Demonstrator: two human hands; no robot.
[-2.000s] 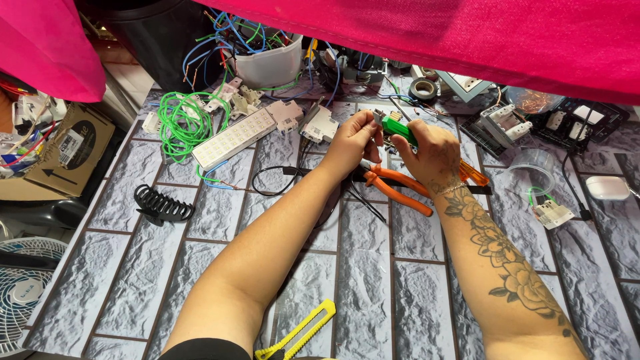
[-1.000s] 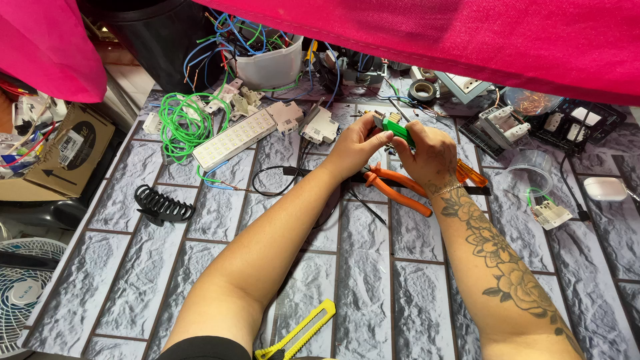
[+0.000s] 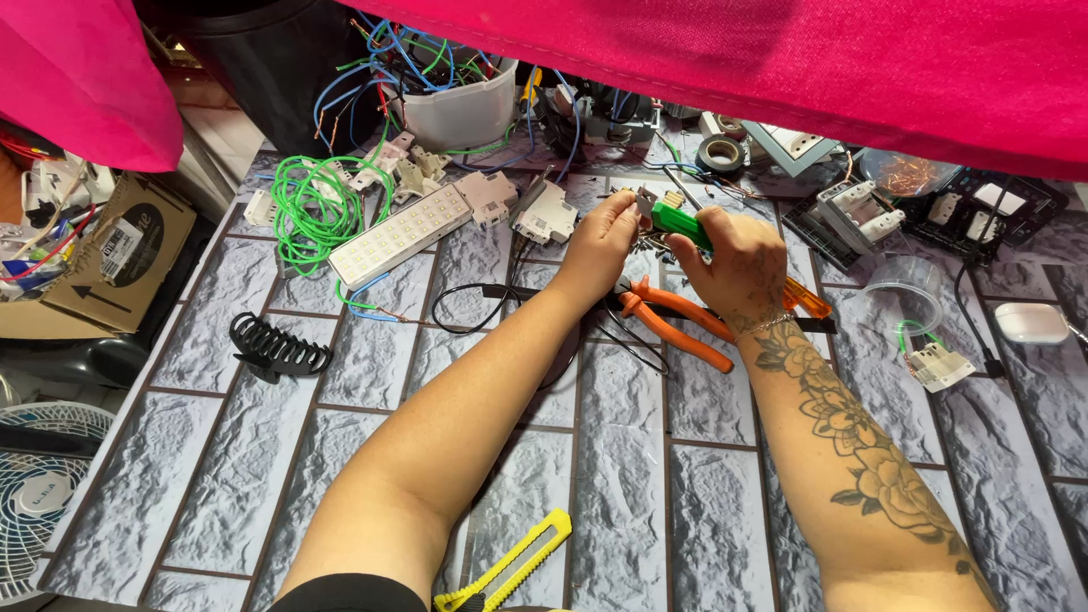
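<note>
My right hand (image 3: 731, 259) is closed around a green-handled tool (image 3: 677, 223), whose metal end points toward my left hand. My left hand (image 3: 605, 234) has its fingertips pinched together at that metal end; whatever small piece is between them is hidden. Just beyond the hands lies a pile of small metal parts (image 3: 650, 242). Orange-handled pliers (image 3: 676, 319) rest on the table below my right hand, and an orange transparent screwdriver handle (image 3: 806, 297) shows to the right of it. A yellow snap-off utility knife (image 3: 510, 565) lies near the front edge.
Left of my hands are a white LED light panel (image 3: 401, 235), a coil of green wire (image 3: 319, 212) and a black hair claw clip (image 3: 279, 347). Behind stands a white tub (image 3: 459, 110) of wires. Black tape (image 3: 720, 155), a clear plastic cup (image 3: 903, 293) and switch modules (image 3: 858, 217) lie right. Pink cloth (image 3: 807, 68) hangs above.
My right hand has shifted slightly on the green handle, and the tool's metal end now shows beside my left fingertips. The things on the table have not moved.
</note>
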